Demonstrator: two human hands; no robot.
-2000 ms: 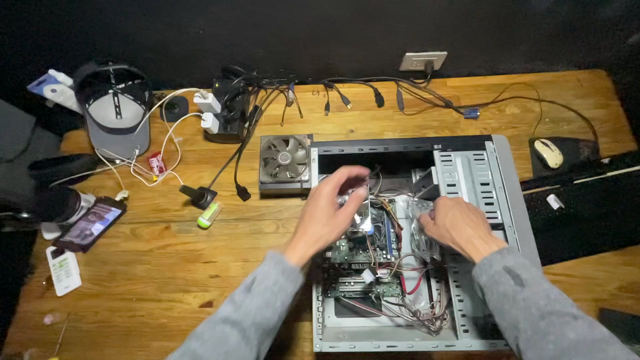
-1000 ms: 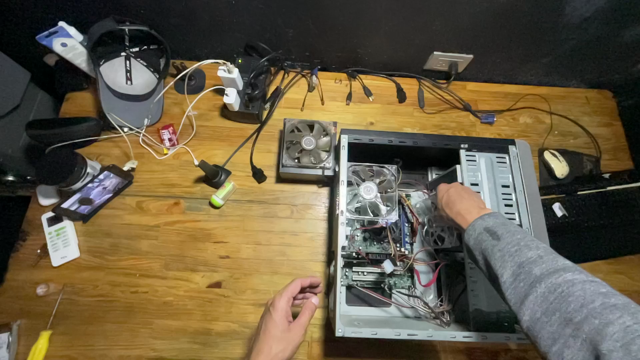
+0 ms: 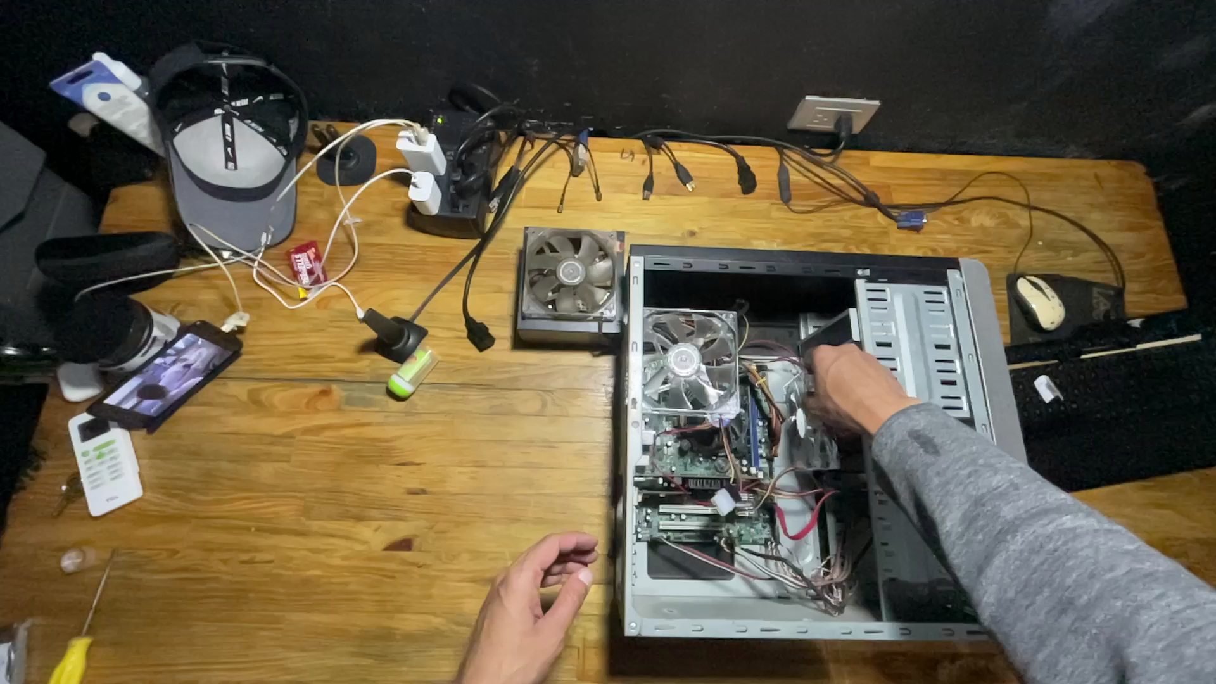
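An opened desktop computer case (image 3: 760, 629) lies on its side on the wooden table. Inside, a clear case fan (image 3: 686, 359) sits at the upper left, above the green motherboard (image 3: 703, 451). My right hand (image 3: 855, 385) reaches into the case beside the metal drive cage (image 3: 917, 332), at a dark boxy part (image 3: 833, 331); its fingertips are hidden, so its hold cannot be made out. Loose wires (image 3: 826, 579) bunch near the case's lower edge. My left hand (image 3: 541, 603) is just left of the case, fingers curled and apart, holding nothing.
A power supply unit with a fan (image 3: 570, 275) stands left of the case. Cables (image 3: 684, 171) and a power strip (image 3: 446, 214) lie along the back. At left are a cap (image 3: 231, 152), a smartphone (image 3: 169, 374) and a yellow-handled screwdriver (image 3: 72, 660); a mouse (image 3: 1039, 302) is at right.
My left hand has moved from over the upper left of the case to the table beside it, uncovering the clear fan. My right hand remains near the drive cage.
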